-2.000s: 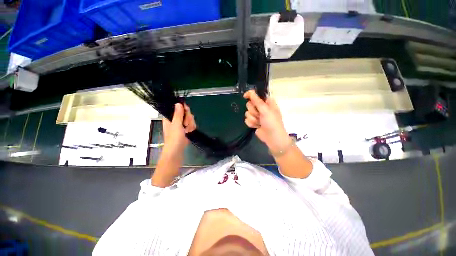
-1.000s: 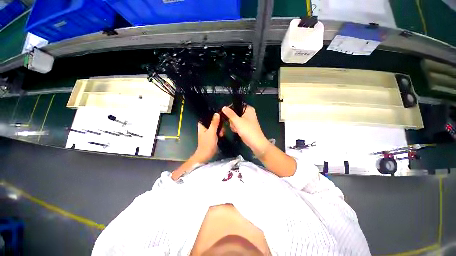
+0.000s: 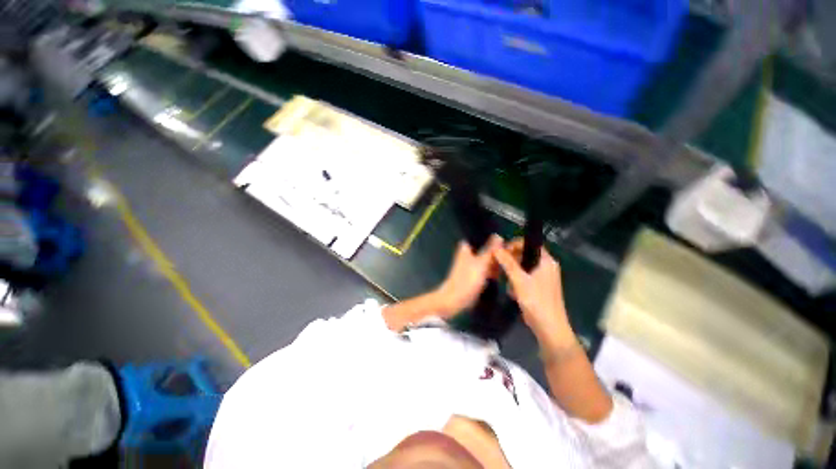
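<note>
A black cable bundle (image 3: 492,310) is bent into a U in front of my chest. My left hand (image 3: 469,272) grips its left leg and my right hand (image 3: 534,275) grips its right leg. The hands are close together, with the thumbs near each other. Both legs of the bundle point away from me toward the shelf, over the green bench mat. The far cable ends are blurred and merge with the dark area under the shelf.
A white work sheet (image 3: 321,188) with small dark parts lies left, before a cream tray (image 3: 420,183). Another cream tray (image 3: 720,307) and white sheet (image 3: 678,389) are right. Blue crates (image 3: 541,55) stand on the shelf. A blue stool (image 3: 170,400) and a person's grey-clothed part (image 3: 55,412) are lower left.
The view has turned left and tilted, bringing the stool and floor into view. Since the first frame my hands have come together and the bundle has folded; both still hold it.
</note>
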